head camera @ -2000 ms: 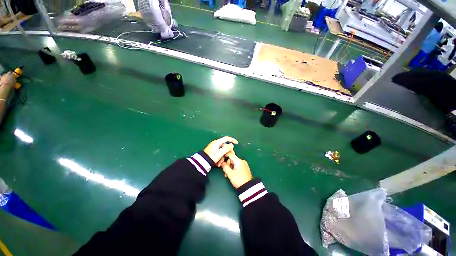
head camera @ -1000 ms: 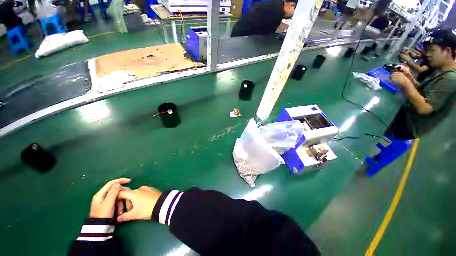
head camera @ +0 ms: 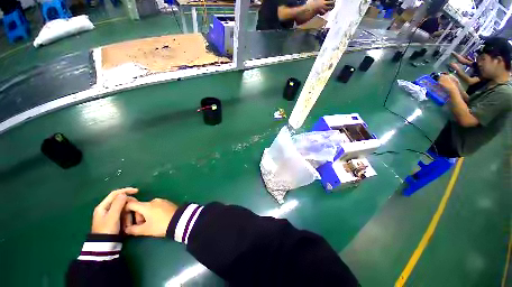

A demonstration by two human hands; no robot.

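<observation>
My left hand (head camera: 114,212) and my right hand (head camera: 150,217) are together at the lower left, over the green belt (head camera: 185,179). Their fingers touch and overlap. A small dark spot shows between them; I cannot tell whether it is an object or shadow. Black cylindrical housings lie apart along the belt: one (head camera: 62,151) beyond my hands at the left, one (head camera: 212,112) with a red wire and a yellow-green spot, and one (head camera: 291,89) near the slanted post. My hands touch none of them.
A slanted white post (head camera: 328,61) stands behind a clear parts bag (head camera: 286,168) and a blue and white box machine (head camera: 348,148). A small coloured piece (head camera: 279,114) lies on the belt. A seated person (head camera: 483,106) is at the right. A brown board (head camera: 157,53) lies on the side shelf.
The view has turned to the right. The housings and the small coloured piece have moved along the belt, rightward and away, relative to the bag and machine. My hands remain together.
</observation>
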